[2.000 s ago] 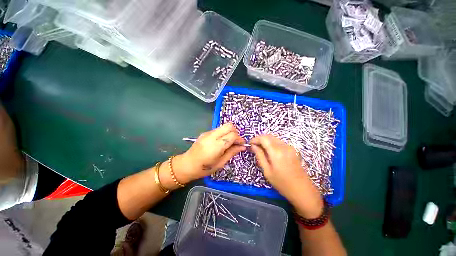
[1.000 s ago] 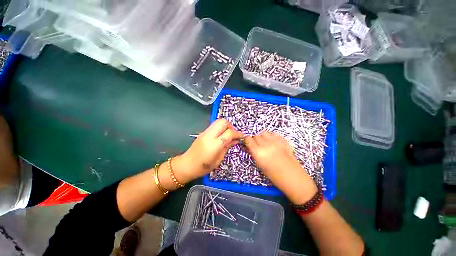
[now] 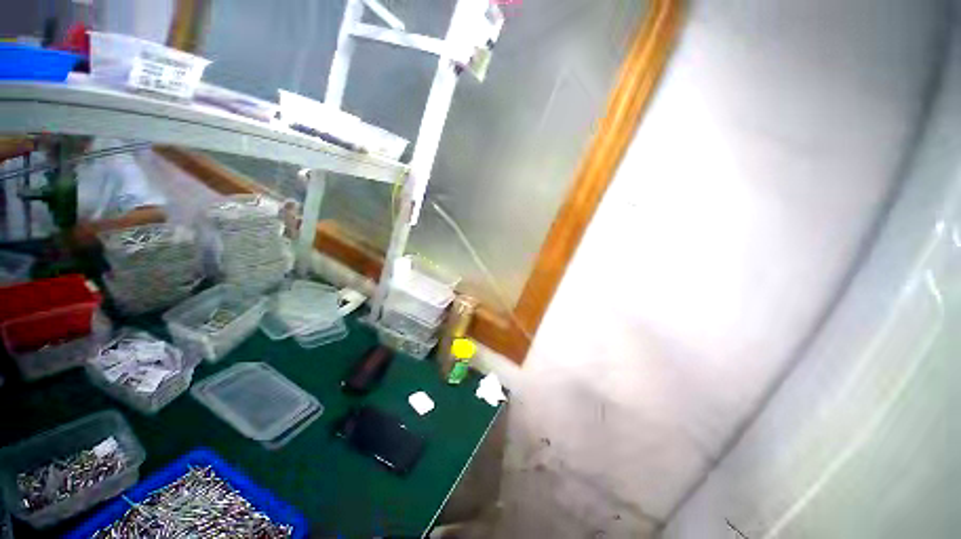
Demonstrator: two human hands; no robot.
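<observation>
The blue tray full of small silvery metal parts is cut off by the bottom edge at the left. A clear box of short metal parts stands beside it at the far left. Neither my left hand nor my right hand shows in the picture. What they hold cannot be seen.
A flat clear lid, a black smartphone, a dark case and a small white case lie on the green bench. Behind are a box of white packets, a red bin, stacked trays and a white shelf. A pale wall is at right.
The view has swung up and to the right, away from the work. Both hands and the near clear box have left the picture. The shelf, wall and bench corner have come into view.
</observation>
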